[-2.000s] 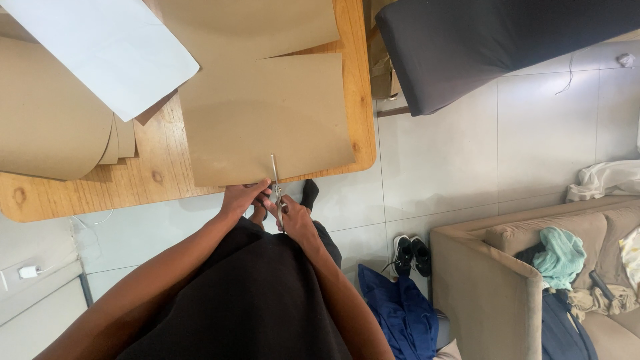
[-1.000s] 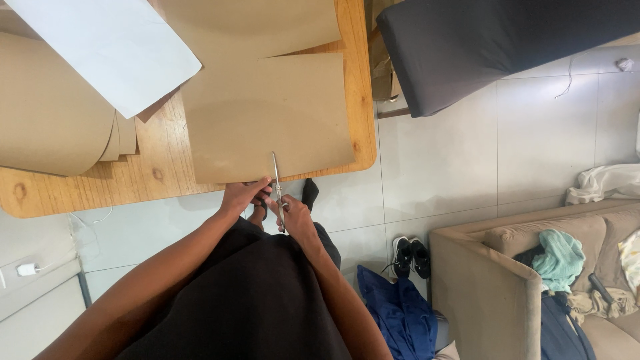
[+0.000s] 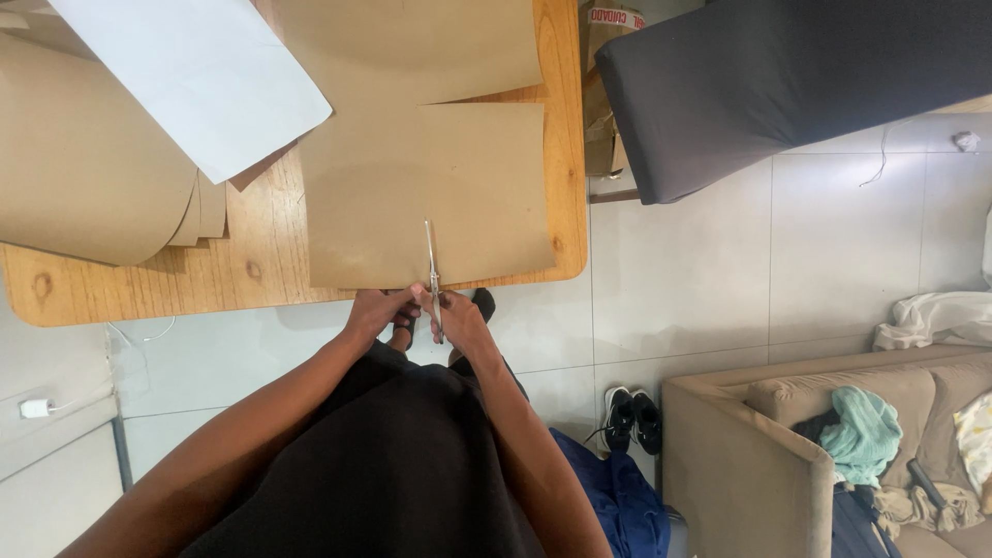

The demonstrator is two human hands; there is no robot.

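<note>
My right hand (image 3: 460, 316) is closed on the handles of metal scissors (image 3: 433, 271), whose blades lie over the near edge of a large brown paper sheet (image 3: 426, 170). A slit runs into that sheet from its right side. At the same near edge, just left of the scissors, is my left hand (image 3: 384, 312), its thumb and fingers close to the pivot; whether it grips the paper or the scissors is not clear. The sheet rests on a wooden table (image 3: 263, 263).
A white sheet (image 3: 194, 85) and stacked brown sheets (image 3: 85, 155) lie at the table's left. Right of the table stand a dark fabric-covered piece of furniture (image 3: 775, 85) and a cardboard box (image 3: 601, 101). Black shoes (image 3: 632, 418), blue fabric (image 3: 620, 496) and a beige sofa (image 3: 736, 457) are lower right.
</note>
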